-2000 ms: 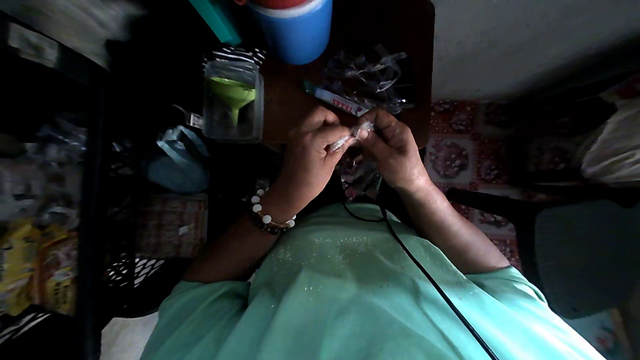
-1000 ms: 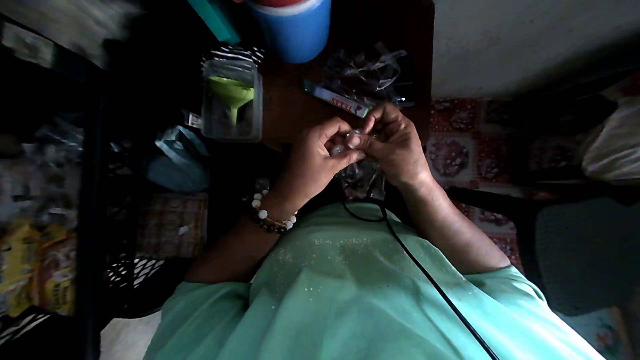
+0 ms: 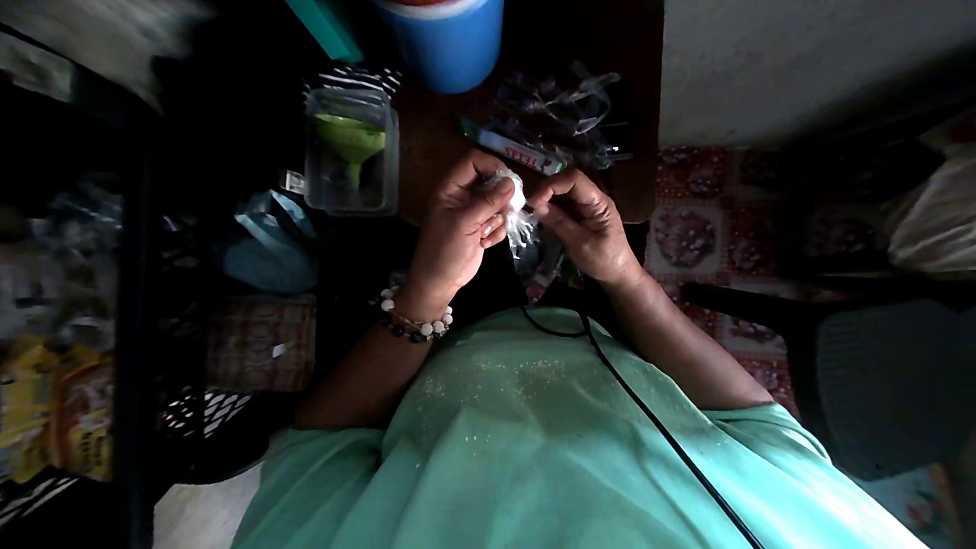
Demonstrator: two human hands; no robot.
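Note:
My left hand (image 3: 465, 213) pinches a small clear plastic bag (image 3: 517, 210) with something white in it, its crinkled end hanging down. Just right of the bag is my right hand (image 3: 583, 221), thumb and forefinger close together near the bag's edge; whether they grip any of it cannot be told. Beyond the hands, a slim printed packet (image 3: 518, 152) lies on the dark wooden table (image 3: 431, 137), beside a heap of clear plastic bags (image 3: 564, 107). A green funnel (image 3: 351, 141) rests in a clear plastic container (image 3: 389, 187) at the left.
A blue bucket (image 3: 454, 46) stands at the table's far side, near a teal object (image 3: 324, 27). A light blue bag (image 3: 271, 244) is at the left, above a plaid item (image 3: 263, 343). At the right stands a dark chair (image 3: 892, 374). A black cable (image 3: 663, 427) crosses my green shirt.
My hands, close together on the small bag earlier, are now slightly apart. The white bag shows plainly in my left hand, and my right hand has moved to the right.

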